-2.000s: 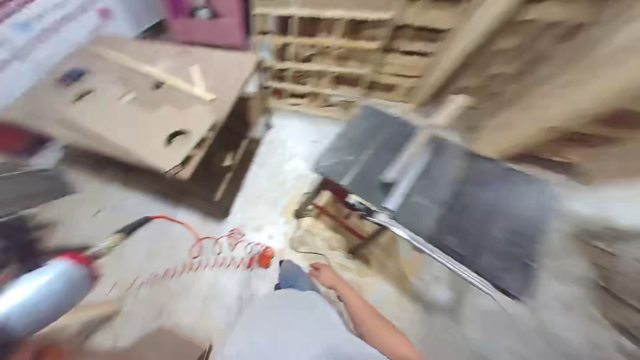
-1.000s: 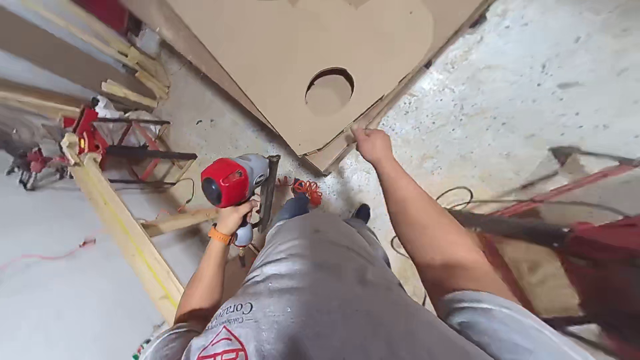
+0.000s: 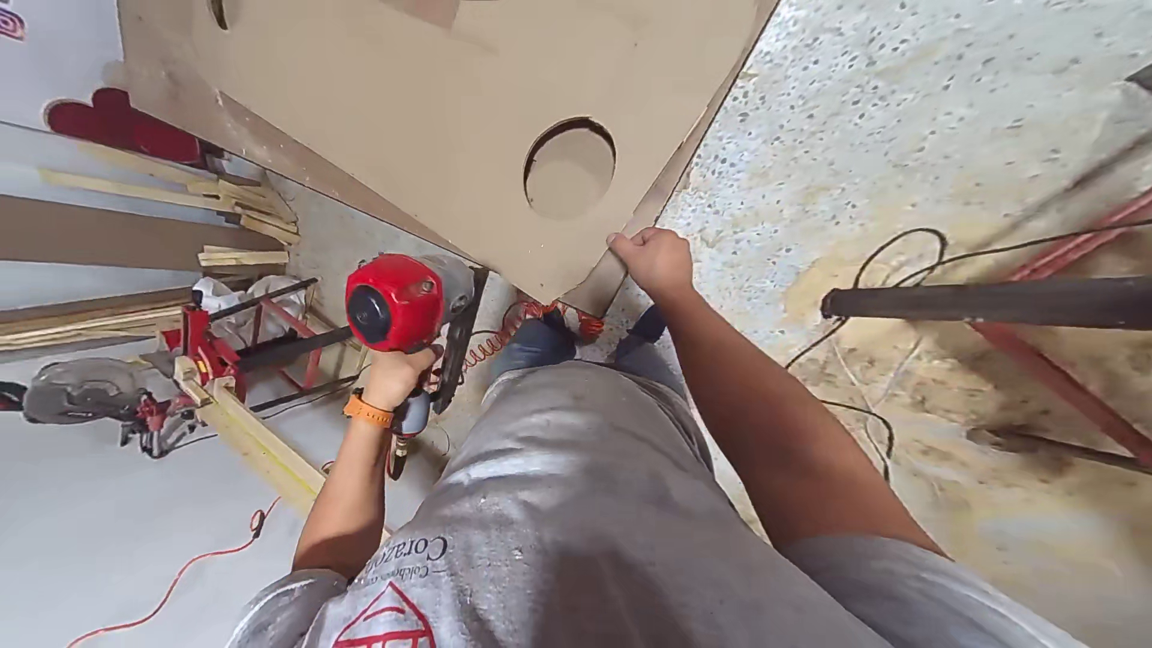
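Observation:
A red and grey pneumatic nailer is in my left hand, which wraps its handle; an orange band is on that wrist. My right hand pinches the edge of a brown board near its closest corner, thumb on top. The board has a round cut-out and lies over another panel, whose edge shows beneath it. An orange coiled air hose runs on the floor between the nailer and my feet.
A miter saw on a red stand and a long wooden beam are at left. Wood strips lie behind them. At right, a red and black metal frame stands by a loose black cable.
Two seconds ago the nailer was at the far left and my right hand was off the board. Now that hand grips the board's edge. The view has turned strongly.

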